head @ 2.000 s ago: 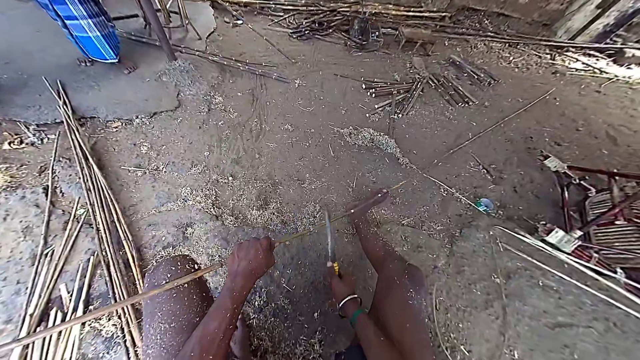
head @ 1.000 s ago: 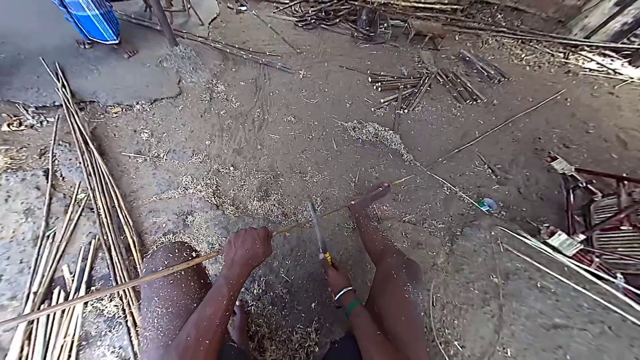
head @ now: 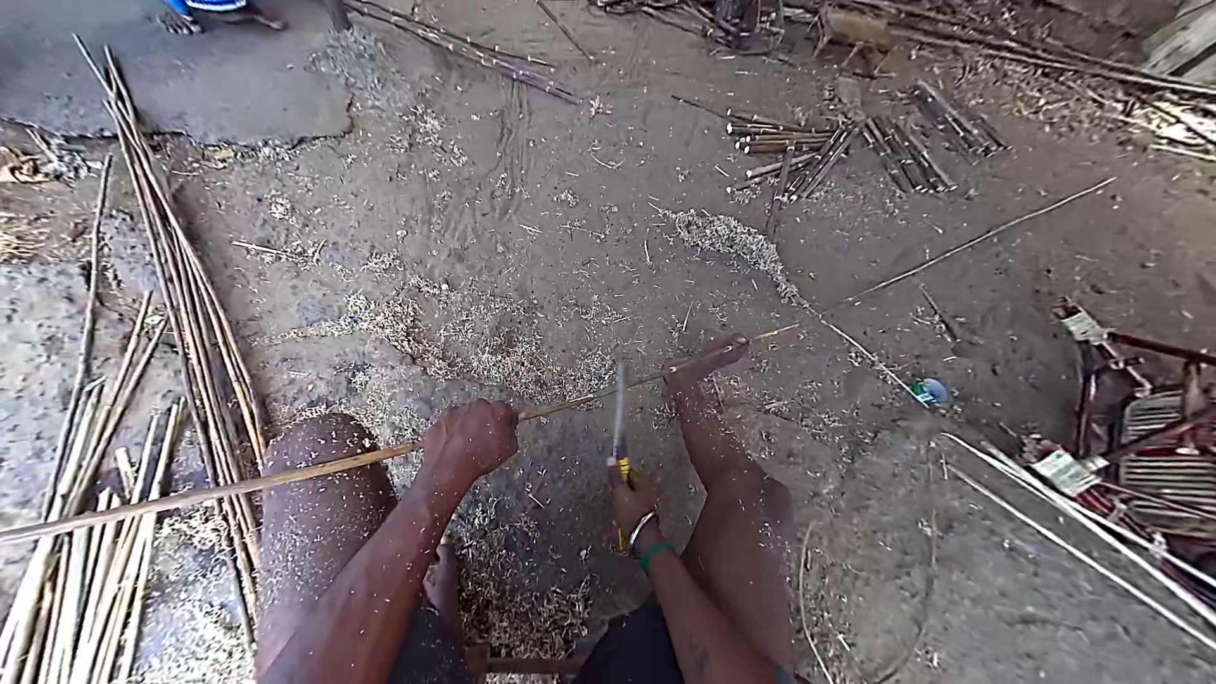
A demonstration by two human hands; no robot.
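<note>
My left hand (head: 471, 437) is closed around a long thin cane pole (head: 313, 469), which runs from the left edge across my left knee and on to my right foot. The pole's far end lies over that foot (head: 708, 359) and sticks out past the toes. In my right hand (head: 634, 503) is the yellow-and-black handle of a knife (head: 620, 418); its blade stands upright against or very close to the pole, between my left hand and the foot. The blade is slightly blurred. Pale shavings dot my arms and legs.
Long poles (head: 180, 256) and pale split canes (head: 104, 551) lie at left. Short cut canes (head: 788, 152) are at upper right, a reddish slatted frame (head: 1154, 427) at right. Shavings (head: 727, 237) litter the ground. Part of another person (head: 218, 8) shows at upper left.
The knife blade, tilted to the left one second ago, now stands upright at the pole. My left hand keeps its hold on the pole.
</note>
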